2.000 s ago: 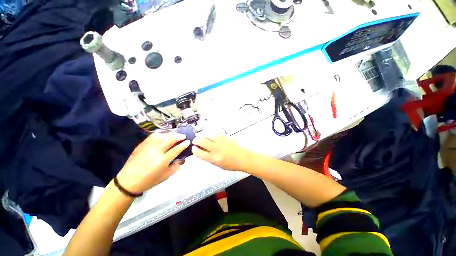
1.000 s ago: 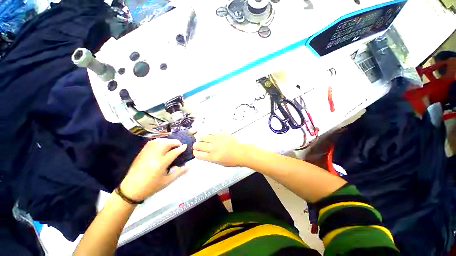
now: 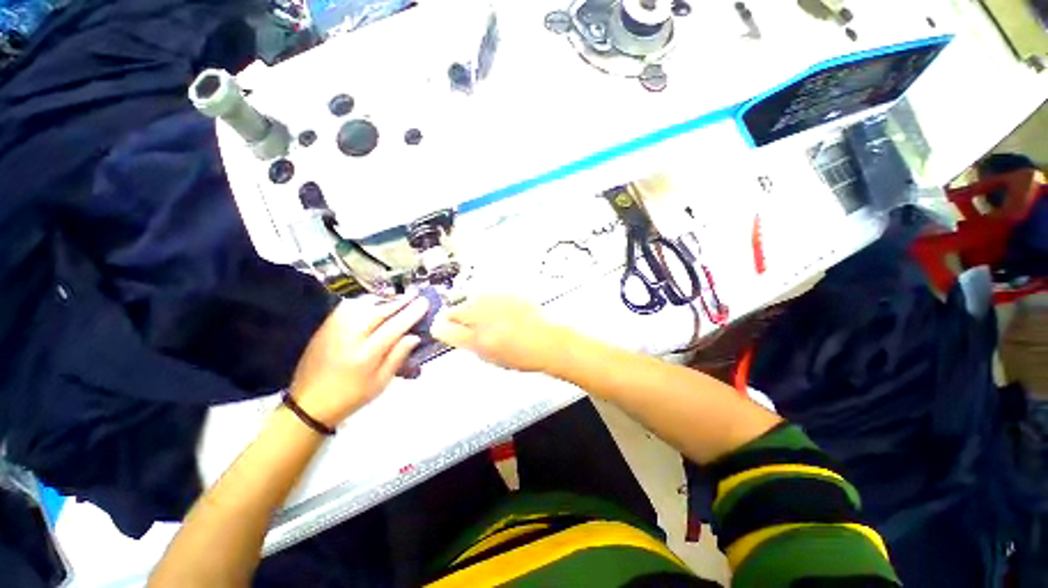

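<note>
A dark navy garment piece [image 3: 218,322] spreads left of the needle area, and a small navy fabric edge [image 3: 426,325] lies between my hands. My left hand [image 3: 355,354] is bare, with a dark wristband, and presses on this fabric with its fingers. My right hand [image 3: 492,330] pinches the right side of the fabric edge. The presser foot and needle area [image 3: 432,264] of the white industrial sewing machine [image 3: 517,103] is just above my fingertips. The needle's contact with the cloth cannot be made out.
Black-handled shears [image 3: 650,255] lie right of the needle, with a red slim tool [image 3: 710,294] and a short red-orange stick [image 3: 757,245] beside them. A grey post [image 3: 236,109] stands at the machine head's left end. Navy cloth [image 3: 896,391] is heaped at the right near a red container [image 3: 977,230].
The view has shifted slightly back and forth. My left hand's fingers lie closer together on the cloth, and less of the navy edge shows between my hands. The left cloth has shifted slightly.
</note>
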